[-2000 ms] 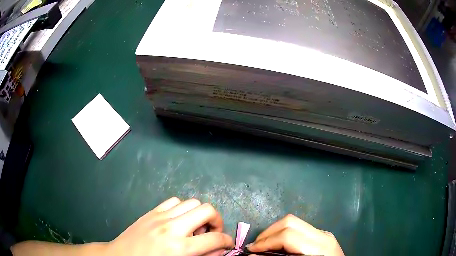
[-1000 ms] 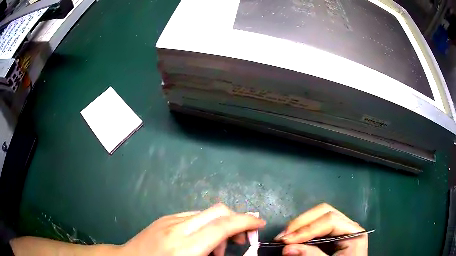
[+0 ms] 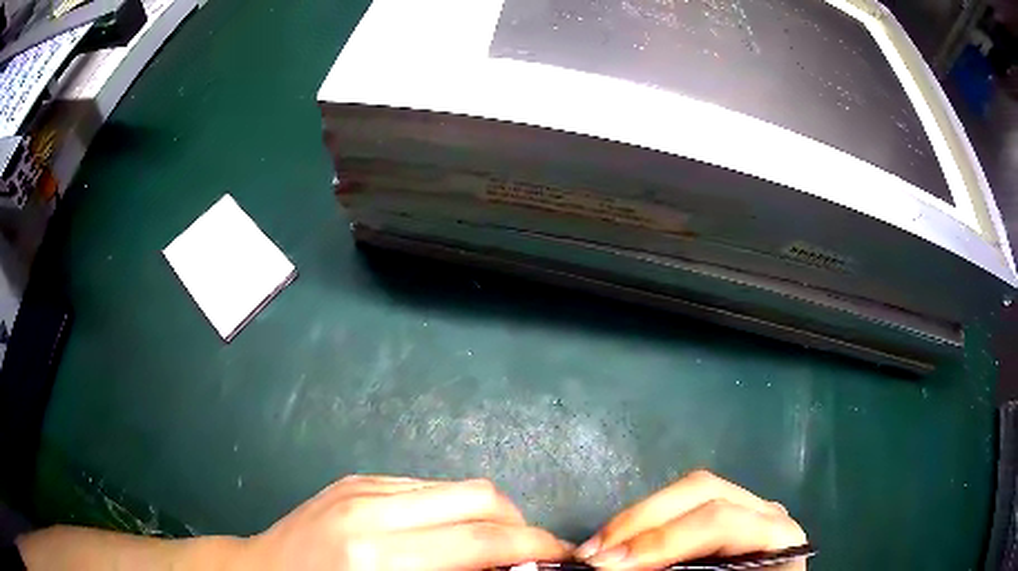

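My left hand (image 3: 407, 529) is at the bottom edge, its fingers curled and their tips partly cut off by the frame. My right hand (image 3: 698, 522) is just right of it, fingertips close to or touching the left ones. It holds thin dark tweezers (image 3: 770, 555), lying nearly level, with their end sticking out to the right. A tiny bit of a pale pinkish strip (image 3: 525, 567) shows under my left fingertips at the bottom edge; the rest is hidden or cut off.
A tall stack of framed stencils (image 3: 625, 190) stands on the green mat (image 3: 502, 368) across the back and right. A white pad (image 3: 230, 268) lies at left. A machine edge with papers (image 3: 39, 78) is at the upper left, and a dark object (image 3: 34, 368) at the left edge.
The strip stood up between my fingers before and is now almost wholly hidden. My left fingers have come down over it, and my hands have drawn together. The view has shifted slightly.
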